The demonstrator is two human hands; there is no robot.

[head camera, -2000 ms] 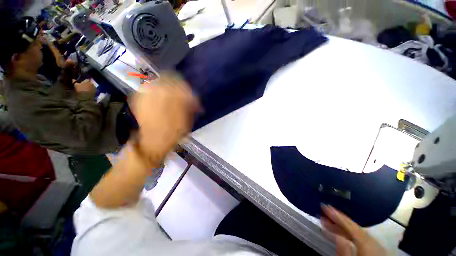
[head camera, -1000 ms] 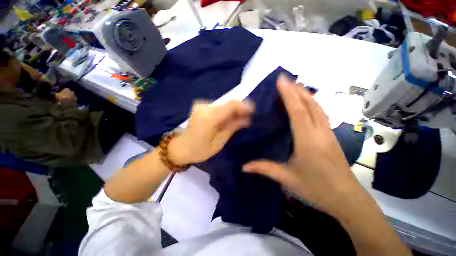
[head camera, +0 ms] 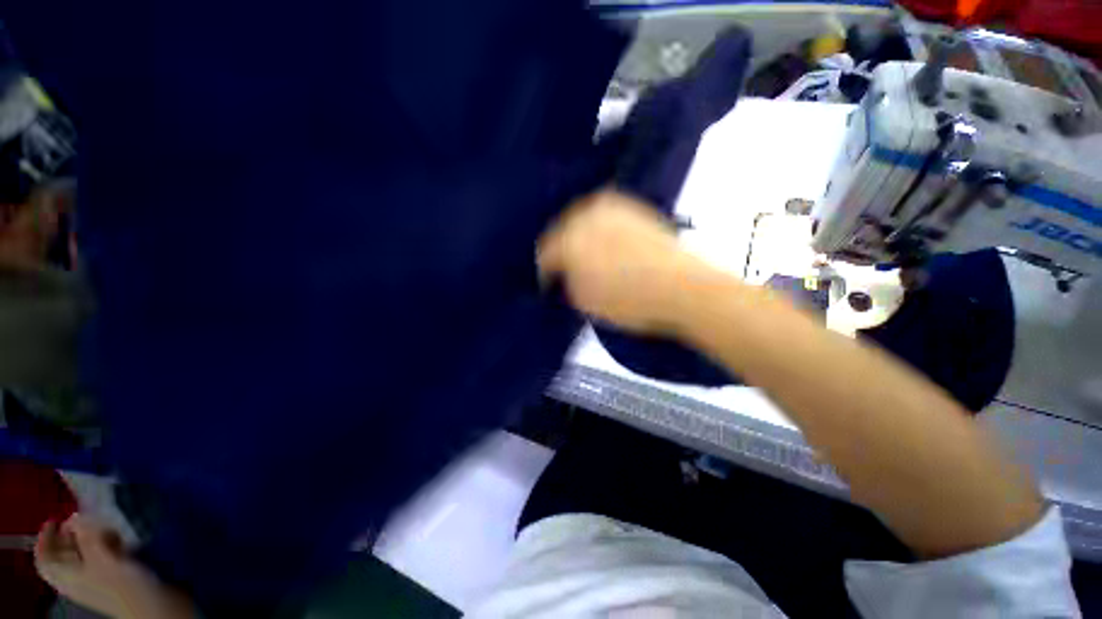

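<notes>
A large navy garment panel (head camera: 326,278) hangs raised close to the camera and covers most of the left half. My right hand (head camera: 622,260) is blurred, with its fingers closed on the panel's right edge. My left hand (head camera: 91,562) is small and blurred at the lower left, fingers apart and apparently empty, beside the cloth. A rounded navy piece (head camera: 967,320) lies right of the needle plate (head camera: 868,300). More navy cloth (head camera: 671,359) lies under my right wrist. The sewing machine head (head camera: 894,157), white with a blue stripe, stands above the plate; its needle is not clear.
The white table's front edge (head camera: 713,417) has a measuring strip. Navy cloth (head camera: 683,121) lies behind my right hand. Mixed items (head camera: 834,67) and red cloth (head camera: 1027,24) are at the back. Part of another person's sleeve (head camera: 42,327) shows at the left edge.
The navy cloth is now spread and raised across the left. My right hand has closed on its edge; my left hand has moved far down and left. The view has turned toward the machine.
</notes>
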